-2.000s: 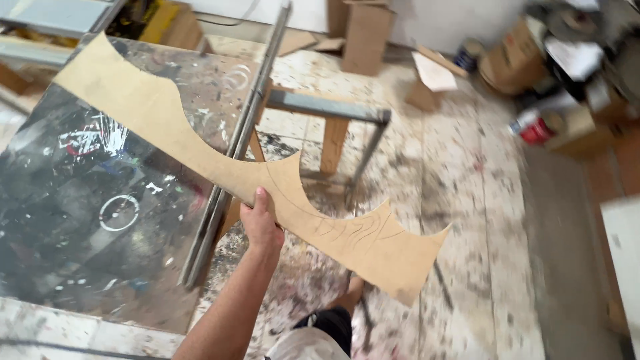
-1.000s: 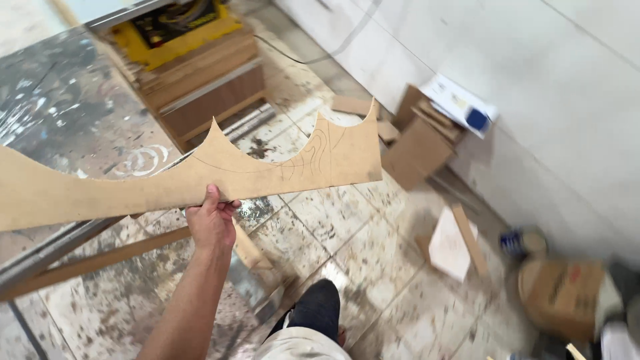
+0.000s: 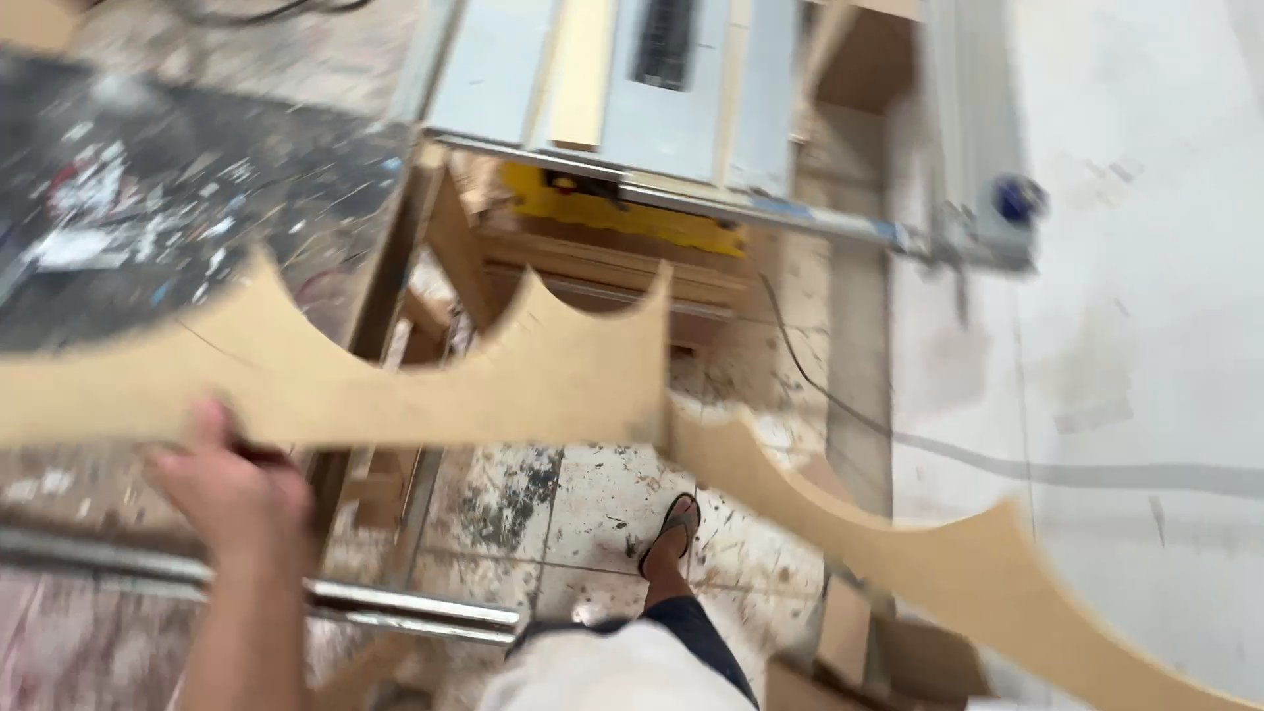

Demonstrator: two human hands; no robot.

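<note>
My left hand grips the straight lower edge of a thin tan board with scalloped, pointed upper edge, thumb on its face. The board spans the left half of the view, and its squared end stands near the middle. A second scalloped tan board runs from that end down to the lower right; whether the two touch or are joined, I cannot tell. What holds the second board is outside the view. My right hand does not show.
A table saw with a rail stands ahead. To the left lies a paint-splattered dark tabletop, with a metal rail below. A cable crosses the floor. Cardboard boxes sit at lower right, beside a white wall.
The view has swung toward the table saw. My left hand still holds the first board. A second scalloped board now shows at the right; neither earlier frame shows it.
</note>
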